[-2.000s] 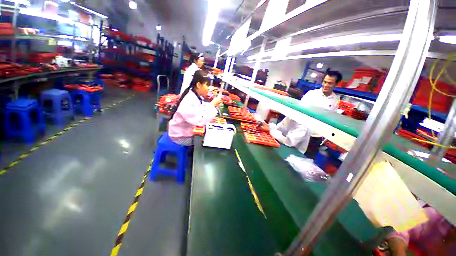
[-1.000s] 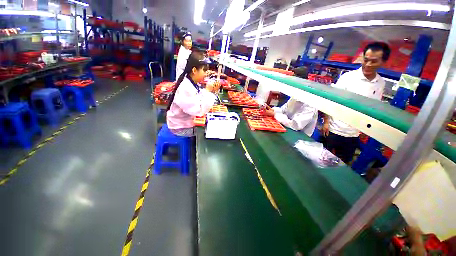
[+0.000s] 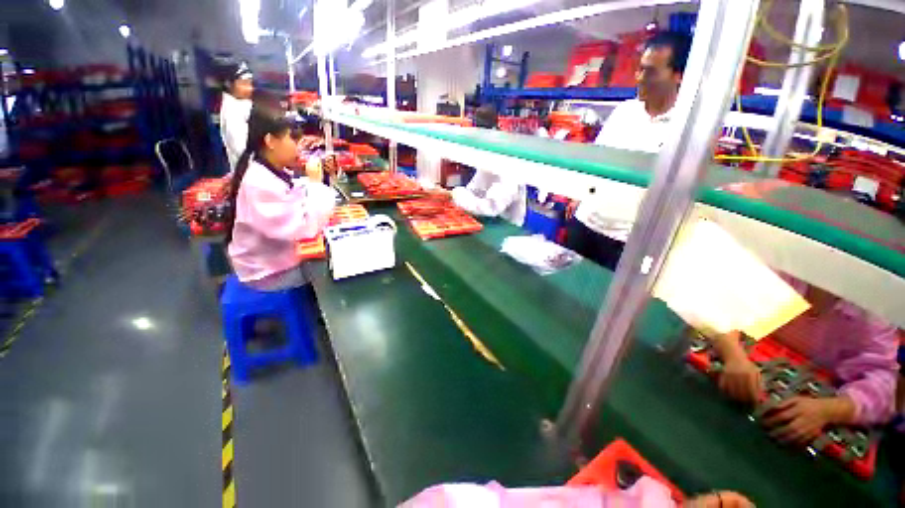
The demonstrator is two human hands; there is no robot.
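Observation:
A red compartment tray point(image 3: 607, 462) lies at the bottom edge, right of centre, beside the foot of the metal post. A dark rounded piece point(image 3: 627, 473), possibly a watch head, sits in it. A pink sleeve crosses the bottom edge in front of the tray. At its right end a small part of a hand shows, seemingly my left hand point(image 3: 720, 499). Its fingers are cut off by the edge, so what it holds is hidden. My right hand cannot be made out.
A slanted metal post point(image 3: 645, 238) rises from the green bench point(image 3: 437, 397). Across it, a person's hands rest on a red tray of dark pieces point(image 3: 863, 451). A white box-shaped device point(image 3: 362, 248), clear plastic bags point(image 3: 539, 253) and a seated person in pink are farther along. A blue stool point(image 3: 266, 332) stands left.
The view has swung right and down. The bench, device and seated person have shifted left in the picture. The near red tray, the pink sleeve and part of a hand have come into view.

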